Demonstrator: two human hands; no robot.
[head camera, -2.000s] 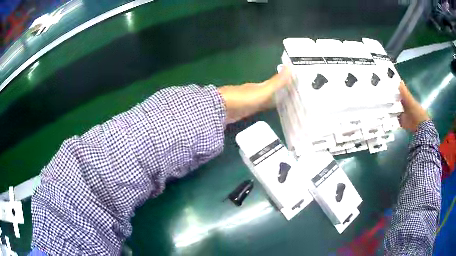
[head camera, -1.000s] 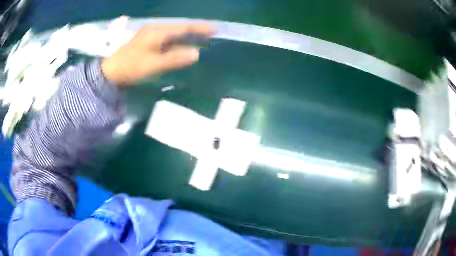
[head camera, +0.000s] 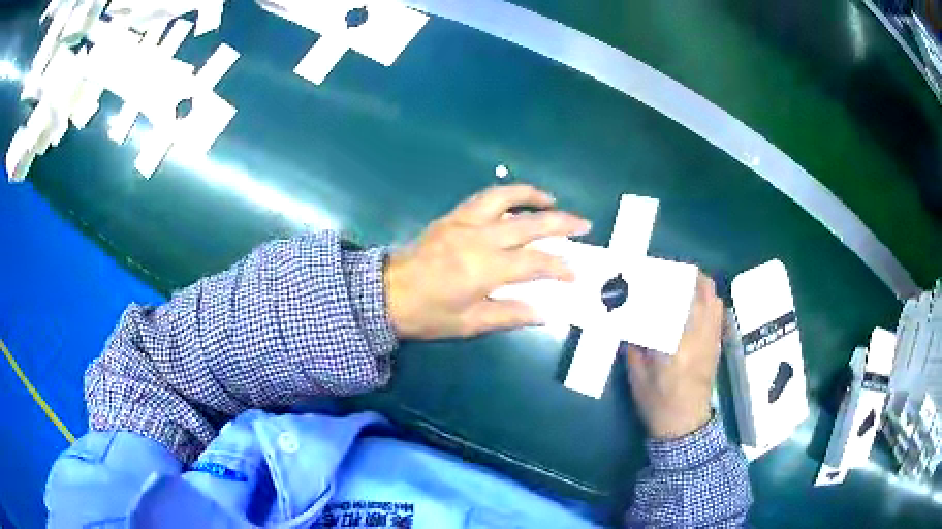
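A flat white cross-shaped insert card (head camera: 659, 297) with a central hole lies in front of me, slightly raised at its right side. My left hand (head camera: 485, 267) rests on its left arm with the fingers spread over it. My right hand (head camera: 682, 362) is at its right edge, with fingers partly behind the card and gripping it. Whether a charger is in the right hand cannot be seen. A white printed retail box (head camera: 770, 356) lies just right of my right hand.
A heap of flat inserts (head camera: 77, 72) lies at the upper left, with another insert (head camera: 398, 36) at the top. A second printed box (head camera: 859, 408) and a stack of boxes (head camera: 919, 362) are at the far right. A pale rail (head camera: 661, 88) curves behind, with the belt beyond.
The view has swung from the box stack to the inserts and then partly back right. My left hand has moved from near the heap onto the insert card. My right hand has come to its right edge.
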